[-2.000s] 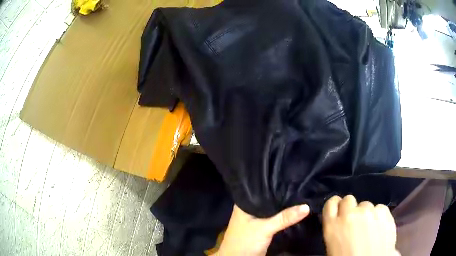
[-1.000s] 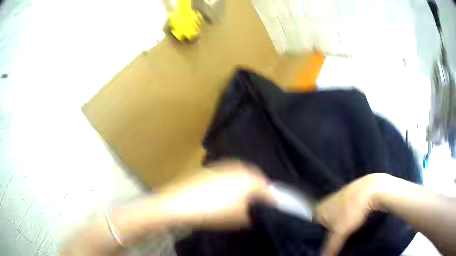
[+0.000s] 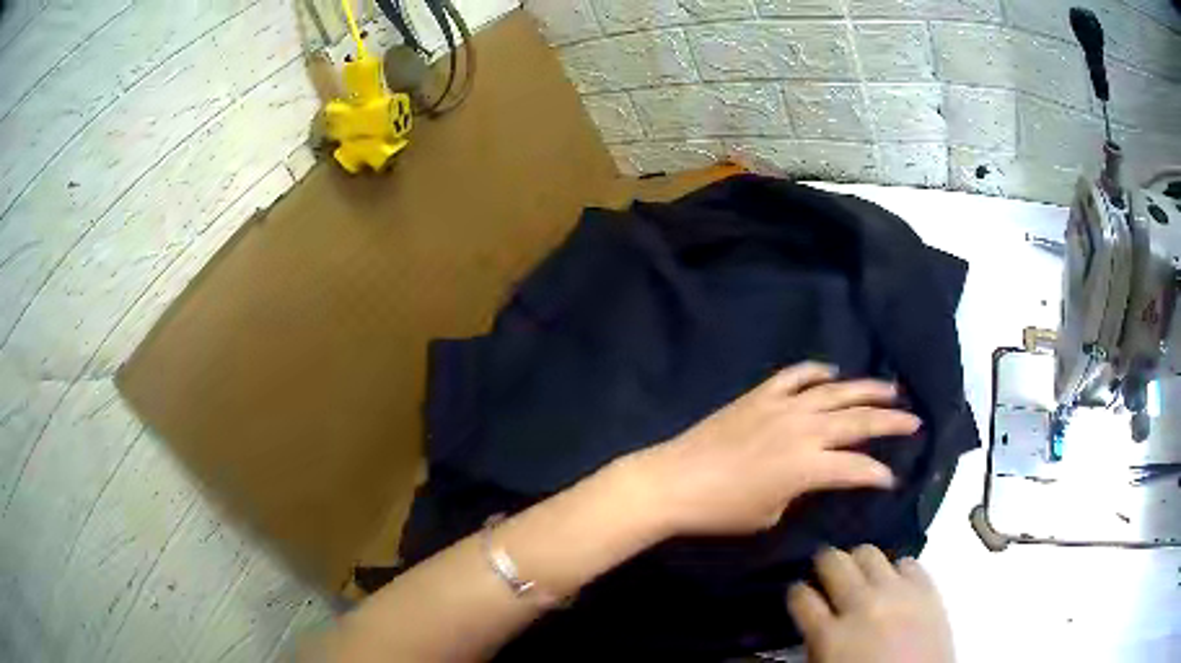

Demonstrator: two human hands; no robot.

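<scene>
A dark navy-black garment (image 3: 674, 337) lies bunched, matte side up, over the white table (image 3: 1004, 233) and the cardboard. My left hand (image 3: 803, 453), with a bracelet on its wrist, rests on the right part of the garment with its fingers spread. My right hand (image 3: 874, 609) is at the garment's lower right edge, its fingers curled against the cloth and its lower part cut off by the frame. Whether it grips the cloth cannot be told. The garment's near part is partly hidden under my left forearm.
The sewing machine head (image 3: 1120, 285) stands at the right, with a light by its needle area (image 3: 1059, 434). A thin dark tool (image 3: 1155, 474) lies right of it. Brown cardboard (image 3: 324, 337) extends left. A yellow plug (image 3: 369, 123) hangs near dark cables and the white brick-patterned wall (image 3: 777, 78).
The garment has gone from hanging over the near table edge, shiny side up, to lying farther back, matte side up. My left hand has moved right onto it. The view has shifted.
</scene>
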